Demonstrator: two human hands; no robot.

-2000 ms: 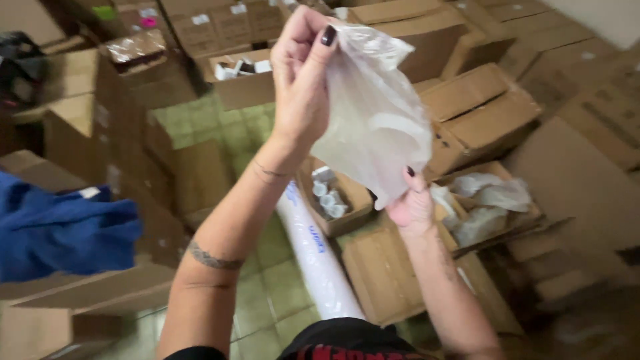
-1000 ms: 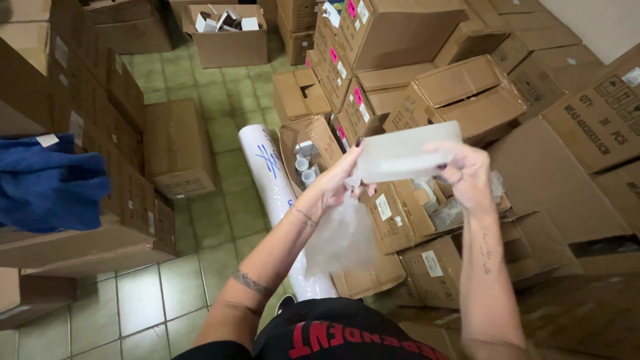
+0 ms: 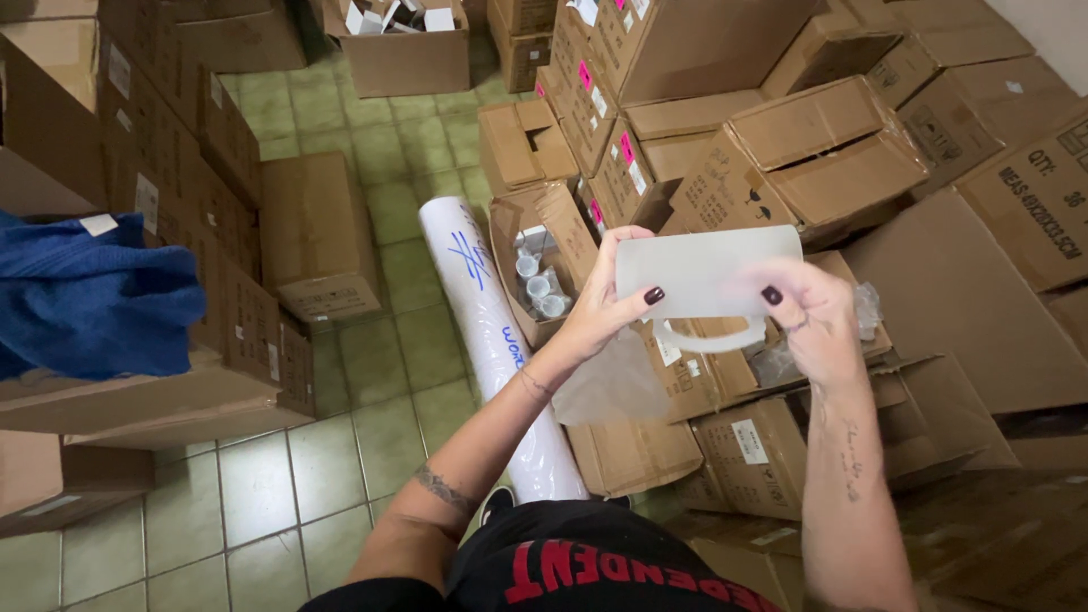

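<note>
A frosted, tall mug (image 3: pixel 701 259) lies on its side in the air in front of me, its handle pointing down toward my body. My left hand (image 3: pixel 614 293) grips one end, thumb on the near side. At the other end is my right hand (image 3: pixel 803 310), blurred, its thumb bent against the mug's wall; how firmly it holds cannot be told. A translucent plastic bag (image 3: pixel 612 382) hangs below my left hand. Beyond my left wrist, an open carton (image 3: pixel 565 225) holds several small clear cups (image 3: pixel 538 287).
A white wrapped roll (image 3: pixel 501 357) with blue writing lies on the tiled floor (image 3: pixel 327 467). Cartons (image 3: pixel 833 161) are stacked at right and left. A blue cloth (image 3: pixel 93 297) drapes over the left boxes. An open box (image 3: pixel 408 59) of small white boxes stands ahead.
Two seconds ago the mug was in the plastic bag between my raised hands; now it is out, and the bag hangs below. Since one second ago, the handle has come into sight underneath.
</note>
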